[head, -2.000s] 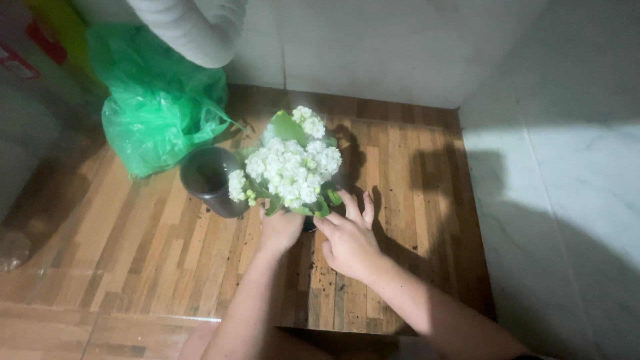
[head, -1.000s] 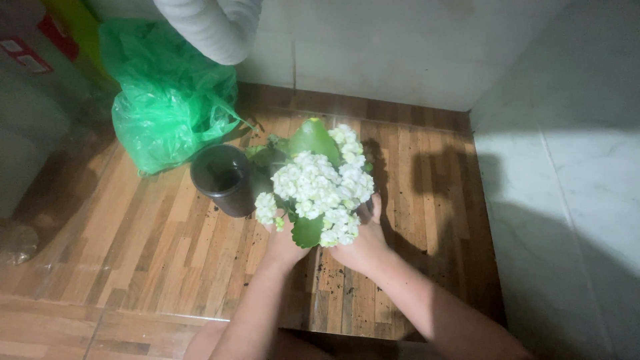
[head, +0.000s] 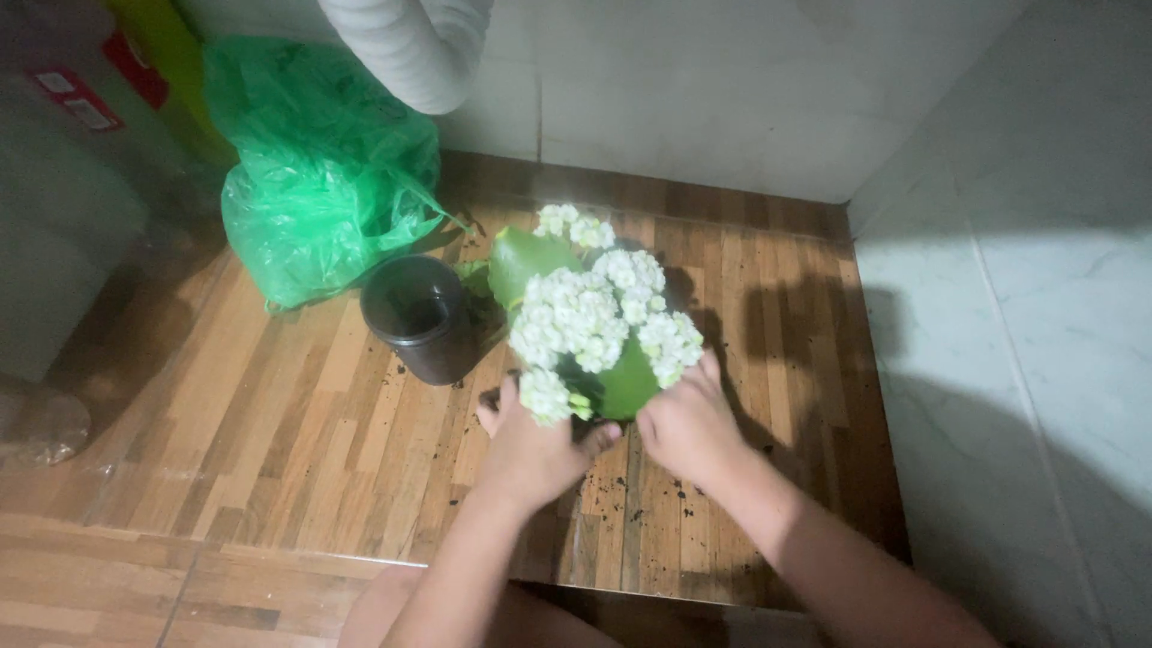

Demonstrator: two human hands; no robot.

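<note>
A leafy plant with clusters of small white double flowers point(head: 571, 315) stands in front of me, its base hidden by the blooms, leaves and my hands. My left hand point(head: 540, 441) is around the lower left side of the plant, thumb and fingers spread about its base. On the right, my right hand point(head: 688, 414) has its fingers curled in under the flowers at the plant's edge; what they grip cannot be seen. Left of the plant is a dark plastic pot point(head: 421, 324), upright with its mouth toward me.
A crumpled green plastic bag point(head: 324, 189) lies behind the pot. A white corrugated hose point(head: 414, 54) hangs above. Dark soil crumbs dot the wood-patterned tiled ledge point(head: 306, 432). A pale tiled wall point(head: 1008, 315) bounds the right; containers stand at far left.
The flower heads have spread and shifted between my hands. My left hand's fingers now show wider apart at the plant's base, and my right hand's fingers have curled in.
</note>
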